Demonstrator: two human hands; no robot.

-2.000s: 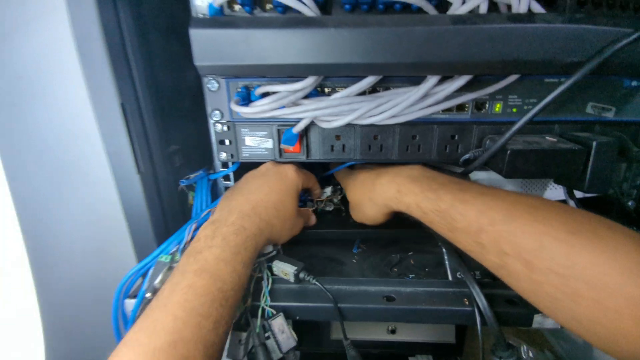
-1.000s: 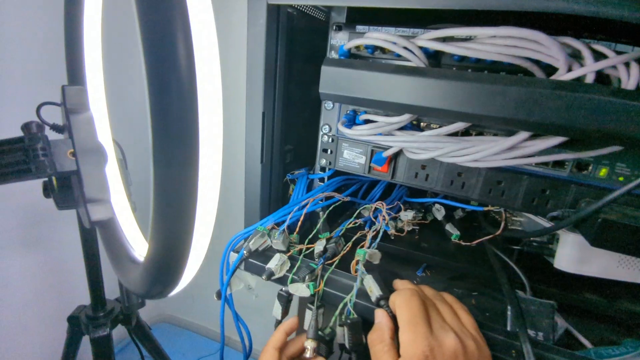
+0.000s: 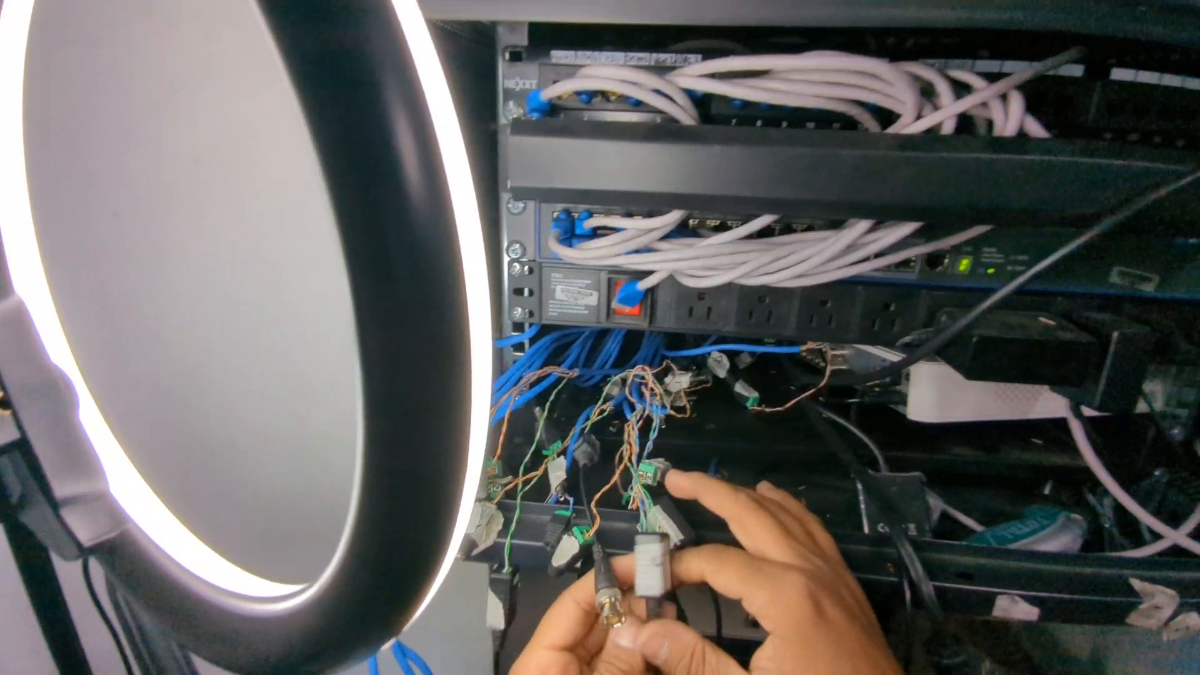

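Observation:
At the lower middle, my left hand (image 3: pixel 570 630) holds a BNC connector (image 3: pixel 609 600) on a thin black cable between its fingers. My right hand (image 3: pixel 783 581) is beside it, its thumb and a finger on a grey-taped video balun (image 3: pixel 652 567). The right index fingertip touches a balun with a green screw terminal (image 3: pixel 650 472). Twisted orange, green and blue wire pairs (image 3: pixel 630 441) run down to these parts from blue network cables (image 3: pixel 600 352). More taped baluns hang left of the hands, and another (image 3: pixel 747 394) lies on the shelf behind.
A lit ring light (image 3: pixel 403 309) fills the left side. Above the hands are a power strip (image 3: pixel 731 305) with a red switch, a network switch with grey patch cables (image 3: pixel 797 255) and a black cable manager panel (image 3: pixel 797 169). A white device (image 3: pixel 984 392) and black adapters stand at right.
Both hands have come out from under the power strip, where they were two seconds ago, to the hanging connectors. The view has shifted, and the ring light now looks larger.

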